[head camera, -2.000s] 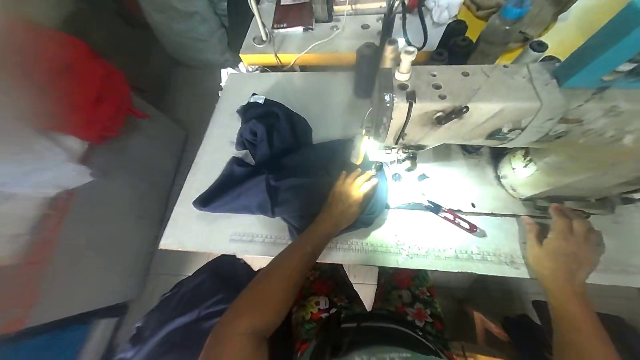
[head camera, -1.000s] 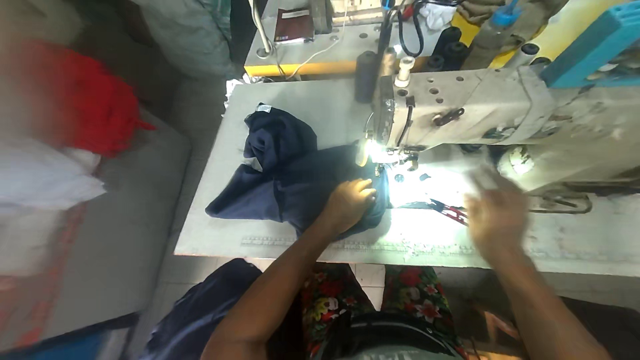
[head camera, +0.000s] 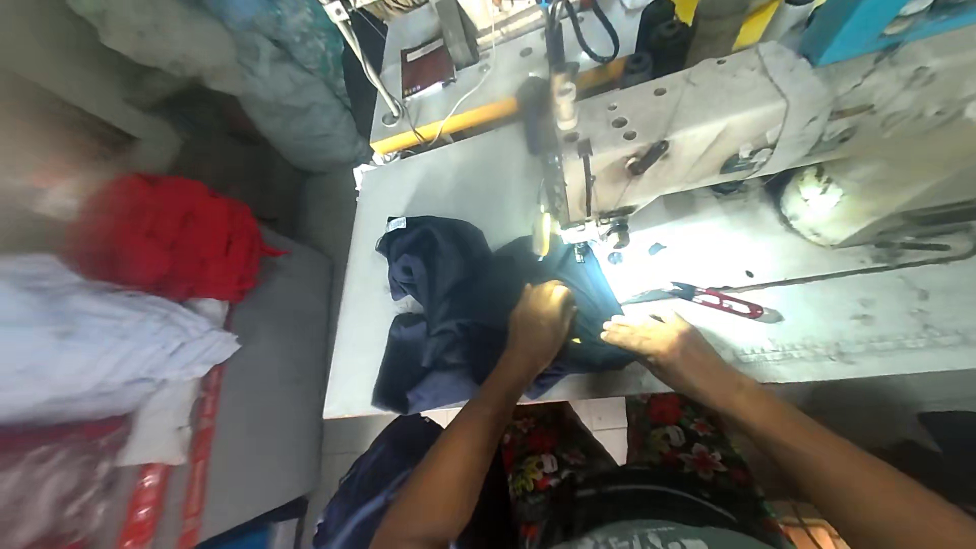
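Note:
A dark navy garment (head camera: 457, 305) lies bunched on the sewing table, its right part under the presser foot (head camera: 581, 252) of an industrial sewing machine (head camera: 686, 122). My left hand (head camera: 540, 320) rests on the cloth just below the needle area, fingers curled; whether it pinches fabric is unclear. At the cloth's right edge, my right hand (head camera: 659, 343) lies with its fingertips touching the fabric, fingers extended together. Thread snips with a red handle (head camera: 724, 302) lie to the right of the cloth, their blades toward it. The lamp glare washes out the needle area.
A second machine table with a yellow edge (head camera: 480, 116) stands behind, with a dark red booklet (head camera: 427, 69) on it. Thread cones (head camera: 667, 46) stand behind the machine. At left are a red cloth pile (head camera: 175, 236) and white cloth (head camera: 99, 335). More navy cloth (head camera: 381, 473) hangs below the table.
My right hand has come from the right side of the table, past the snips, to the garment's right edge. The garment's lower left part has shifted toward the front edge.

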